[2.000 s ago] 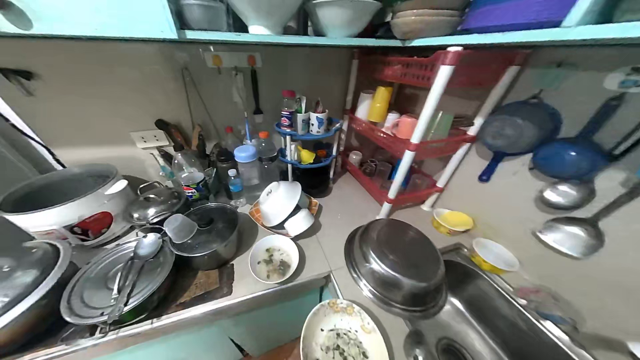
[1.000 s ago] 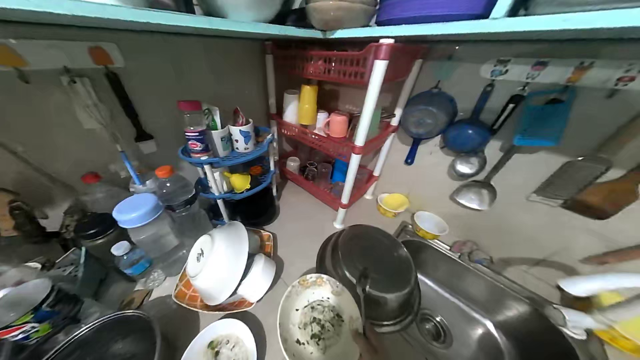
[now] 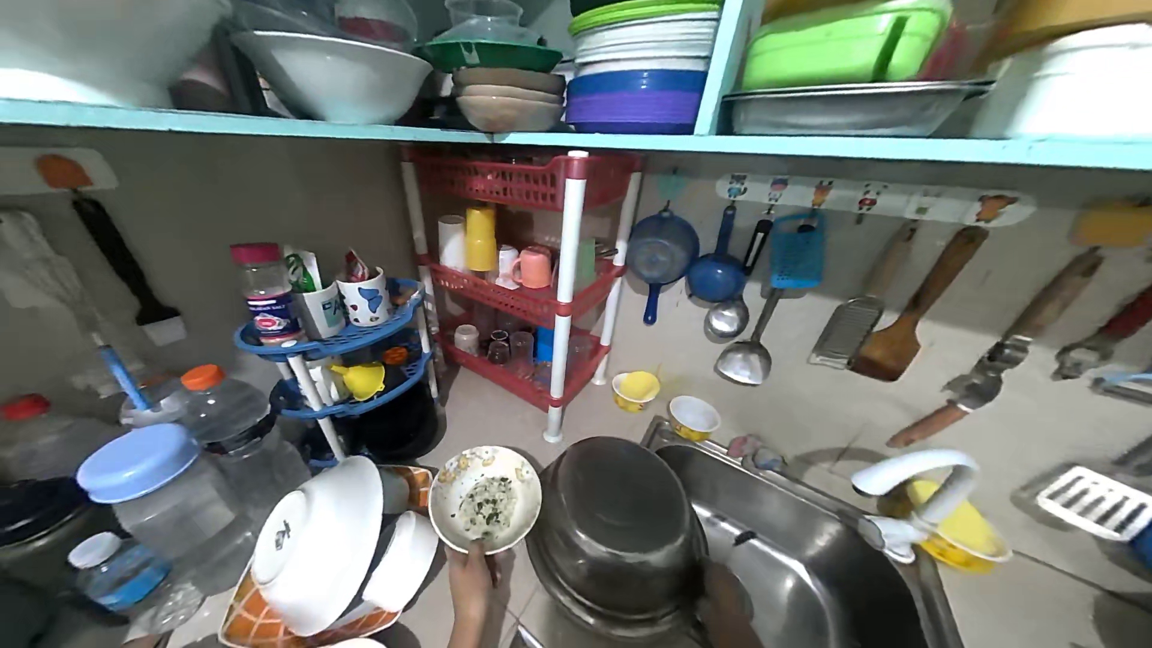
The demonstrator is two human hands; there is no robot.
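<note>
My left hand [image 3: 474,576] grips the near rim of a patterned bowl [image 3: 487,498] that has bits of pale and green food in it. The bowl is between the basket of white bowls and an upturned metal pot [image 3: 619,531]. My right hand [image 3: 725,603], dark and blurred, is by the pot's lower right side, over the edge of the steel sink [image 3: 801,549]; whether it touches the pot is unclear. White bowls [image 3: 319,544] lean in an orange-and-white basket [image 3: 247,616] at the left.
A white faucet [image 3: 927,495] arches at the sink's right. Two small yellow-and-white tubs [image 3: 694,418] [image 3: 635,390] stand behind the sink. A red plastic rack [image 3: 513,378] and a blue tiered stand [image 3: 351,337] fill the corner. Plastic jars [image 3: 148,486] crowd the left. A turquoise shelf [image 3: 576,142] crosses above.
The patterned bowl has moved away from the near edge to beside the white bowls' basket, and my left hand now shows at its rim. The view has shifted toward the right.
</note>
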